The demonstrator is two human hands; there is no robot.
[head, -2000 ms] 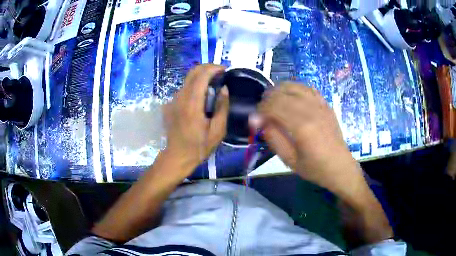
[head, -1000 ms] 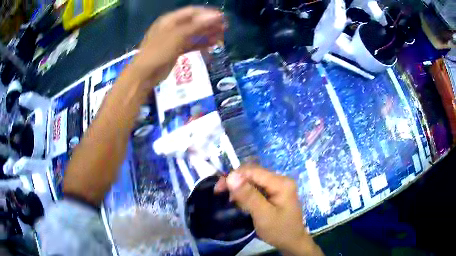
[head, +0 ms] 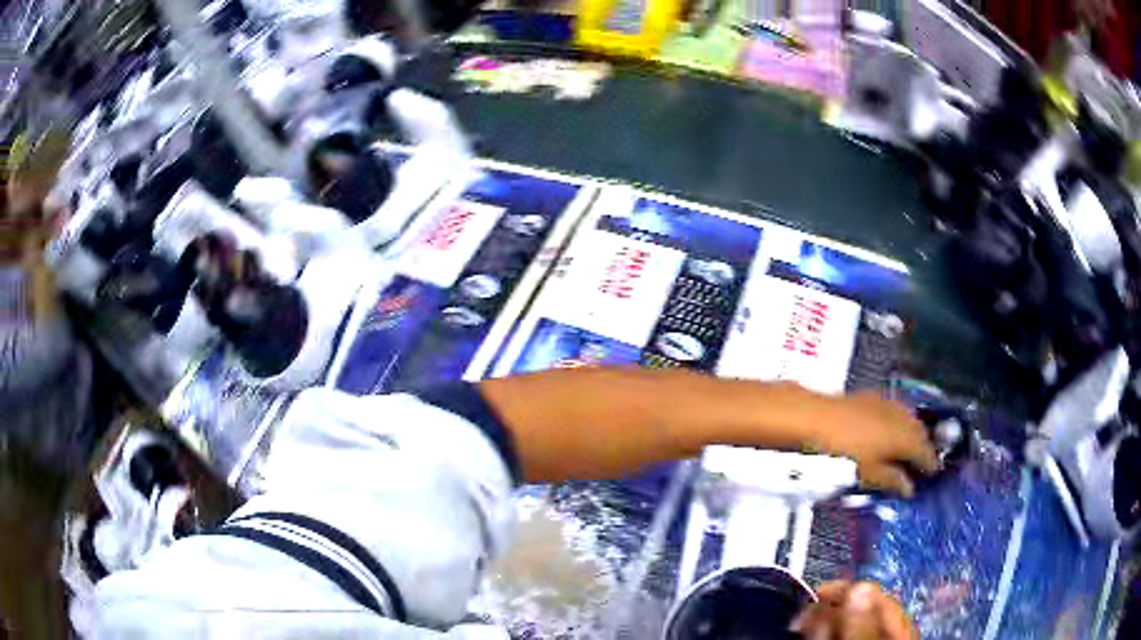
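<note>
The white housing (head: 766, 535), with its T-shaped bracket (head: 782, 473) pointing away from me, lies at the lower middle. Its black open cup (head: 738, 610) is cut off by the bottom edge. My right hand (head: 861, 613) is at the cup's right rim with fingers bent, partly cut off; what its fingertips hold is hidden. My left arm stretches across above the housing. My left hand (head: 882, 440) is at a small black round part (head: 947, 440) with a pale centre, right of the bracket. Blur hides whether the fingers grip it.
Several white units with black round faces (head: 257, 306) crowd the left side. More white-and-black units (head: 1091, 419) stand at the right. Printed blue carton sheets (head: 613, 288) cover the near table. A dark tabletop (head: 701, 138) lies beyond, with a yellow item (head: 626, 23) at the back.
The view has swung left and up. My left hand left the cup, reached forward, and is now at the small black part. My right hand has stayed at the cup's rim.
</note>
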